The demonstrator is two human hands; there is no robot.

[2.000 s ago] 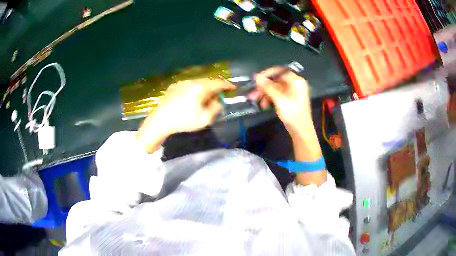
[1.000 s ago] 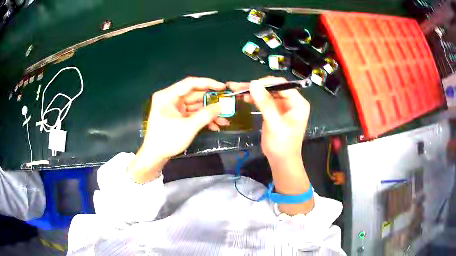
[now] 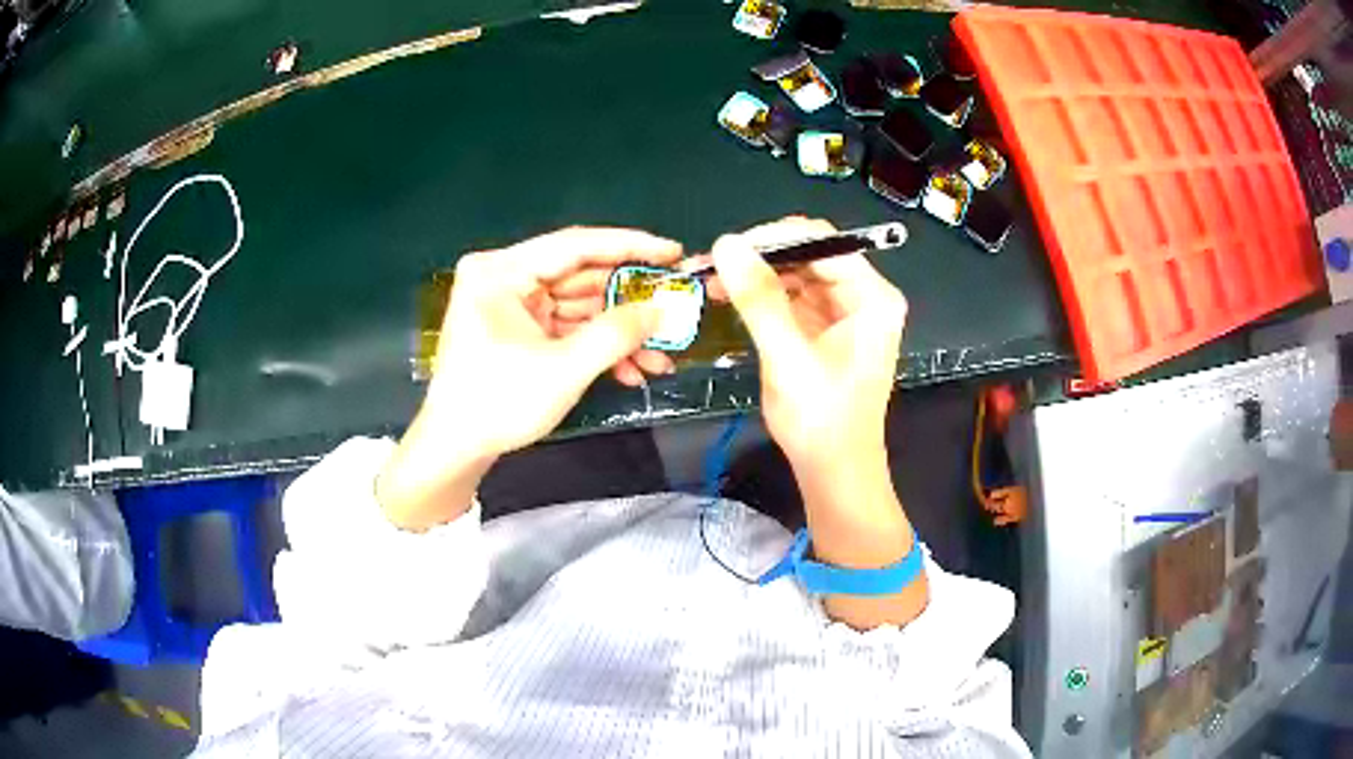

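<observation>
My left hand [image 3: 537, 334] holds a smartwatch case assembly [image 3: 677, 315] by its edges, above the front of the mat. The case has a teal-blue rim with a white block and yellow parts inside, facing up. My right hand [image 3: 813, 319] holds dark tweezers [image 3: 809, 251] like a pen. Their tip is at the upper edge of the case; whether it touches an inner part cannot be told. My left fingers cover the left part of the case.
Several watch units and black screen modules [image 3: 901, 131] lie beside a red-orange blister tray [image 3: 1172, 193]. Polyimide tape [image 3: 439, 323] is on the green mat [image 3: 356, 163]. A charger [image 3: 166, 396] lies left. A white machine [image 3: 1068, 489] with brown fixtures [image 3: 1192, 575] stands right. Another person's sleeve [image 3: 60, 567] shows at left.
Since two seconds ago, the case has come into clear view in my left hand, with the tweezers at it. Over the last second both hands have barely moved; the view has shifted slightly.
</observation>
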